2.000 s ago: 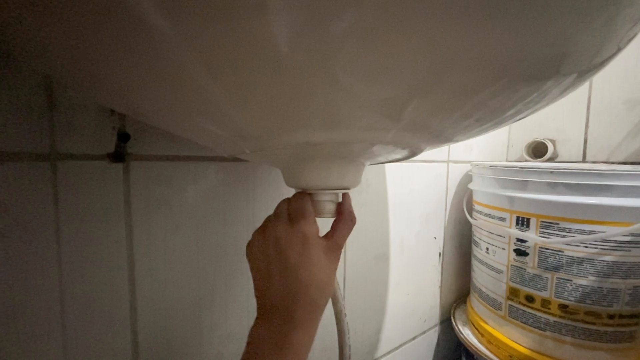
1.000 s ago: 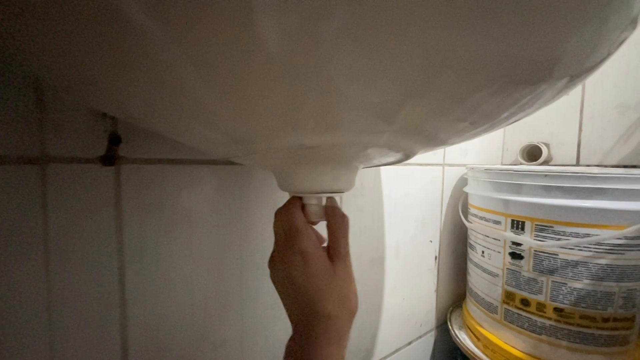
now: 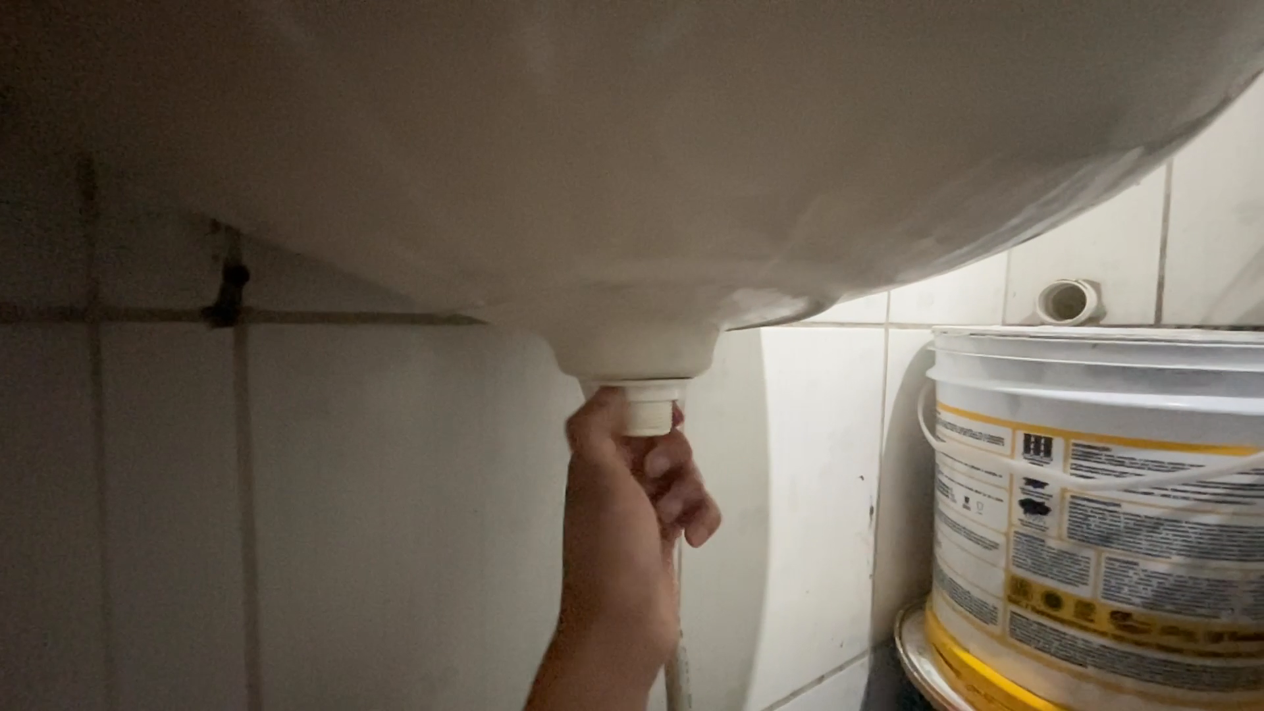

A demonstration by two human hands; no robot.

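Observation:
My left hand reaches up from below, its thumb and a finger closed around a white plastic drain fitting. The other fingers are curled at the right side of the hand. The fitting sits directly under the narrow outlet neck of a white washbasin, whose curved underside fills the upper view. A thin pale hose or pipe runs downward behind my wrist; its upper part is hidden by the hand. My right hand is not in view.
A large white plastic bucket with a wire-like white handle and printed label stands at the right on a round lid or container. Above its rim, an open pipe end protrudes from the tiled wall. A dark fitting is at the left.
My left hand has turned about the fitting: the thumb was on its right side two seconds ago and is now on its left. The fitting remains under the basin outlet.

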